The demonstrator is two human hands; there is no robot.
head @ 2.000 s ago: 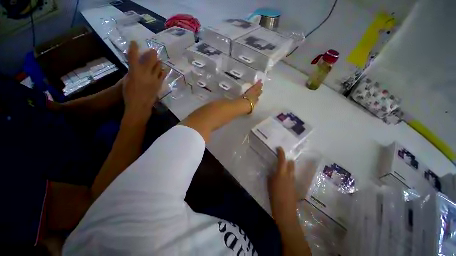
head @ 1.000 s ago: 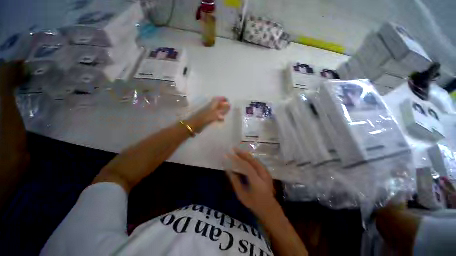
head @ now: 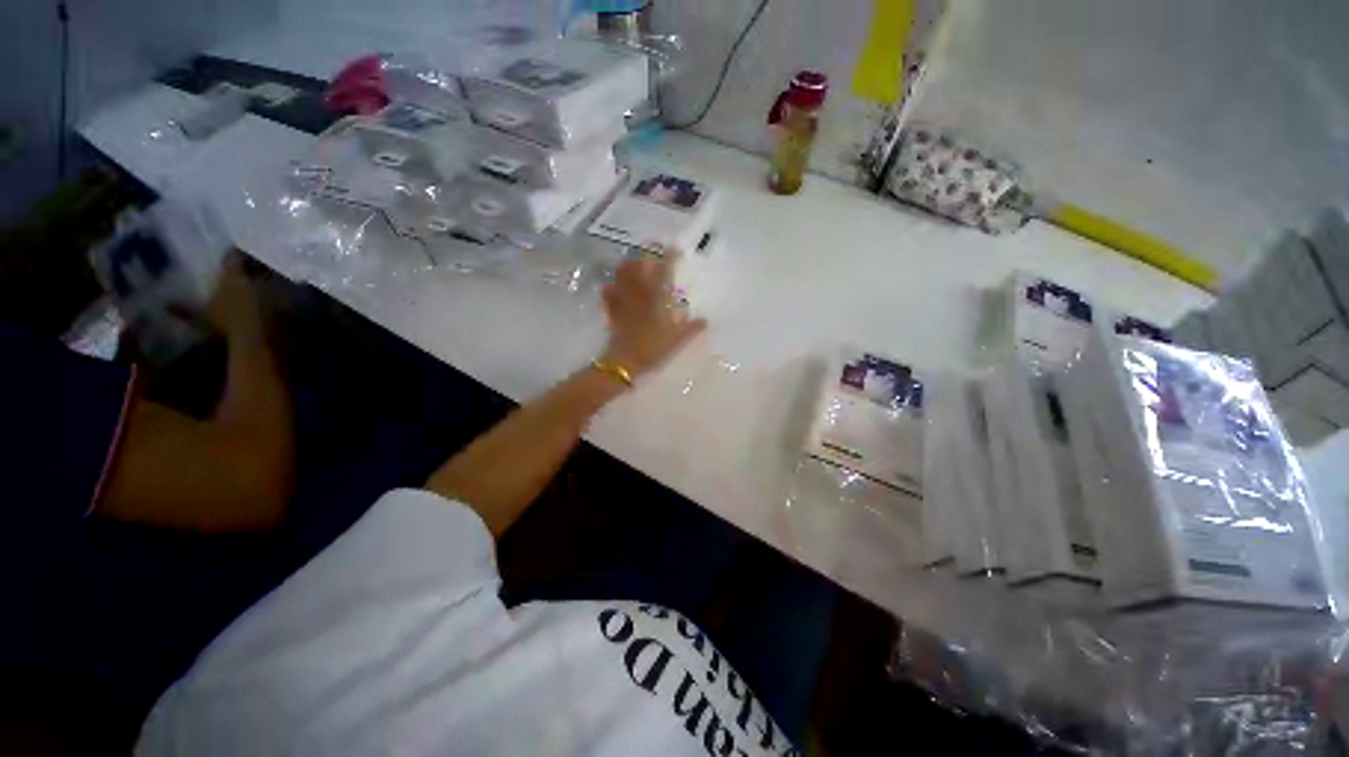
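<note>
My left hand [head: 651, 321], bare with a yellow bracelet, is over the bench at the front edge of a white retail box [head: 656, 212]. Its fingers are spread; whether they touch the box is unclear. My right hand is not in view. Another white box [head: 873, 420] with a dark photo on top lies near the bench edge, with clear film at its front. Beside it stands a tight row of film-wrapped boxes [head: 1222, 488]. Wrapped boxes [head: 550, 92] are stacked at the left.
Another person at the left holds a blurred wrapped box [head: 148, 266]. A red-capped bottle [head: 795, 136] and patterned pouch [head: 951, 179] stand by the wall. A pink cloth [head: 357, 87] lies behind the stack. White boxes [head: 1059, 314] stand behind the wrapped row.
The view has swung back left since one second ago. My left hand is now at the box beside the stack. My right hand has left the picture.
</note>
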